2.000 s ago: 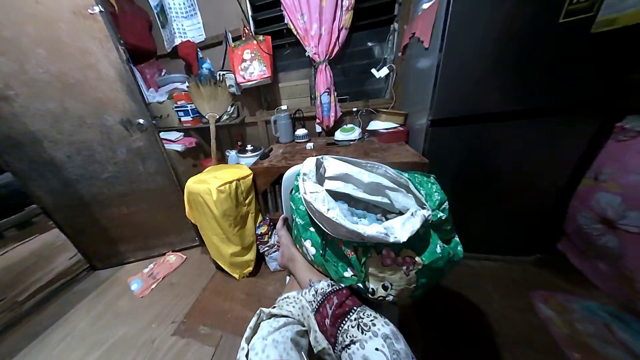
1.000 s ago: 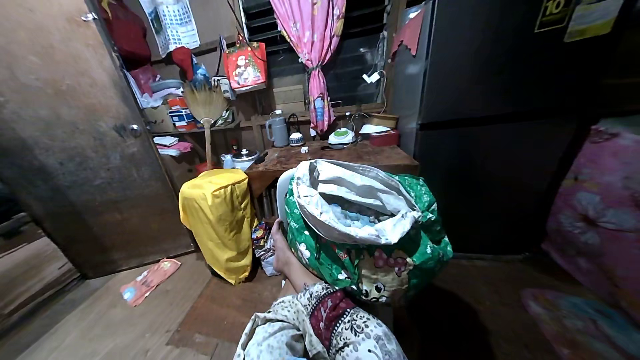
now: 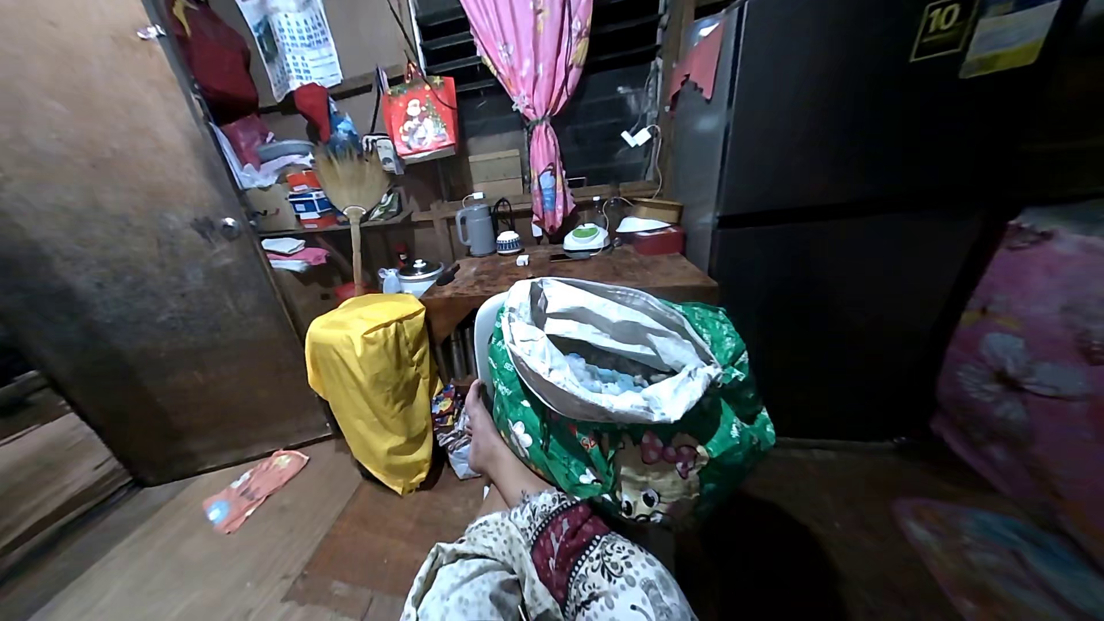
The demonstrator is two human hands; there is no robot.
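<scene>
Neither my left hand nor my right hand shows in the head view. A large green printed bag (image 3: 552, 440) with its white inner side folded out at the rim stands in front of me, its mouth open. Inside lie small pale blue and white pieces (image 3: 604, 376), too small to name. Part of a white plastic chair (image 3: 486, 332) shows behind the bag's left side. My bare foot (image 3: 477, 423) rests against that side, and my legs are covered by patterned cloth (image 3: 561, 561).
Left of the bag stands something under a yellow cover (image 3: 371, 379). An orange cloth (image 3: 256, 490) lies on the floor near the door (image 3: 147, 259). A wooden table (image 3: 492, 278) with a grey jug (image 3: 476, 229) stands behind; a dark refrigerator (image 3: 845, 328) is at right.
</scene>
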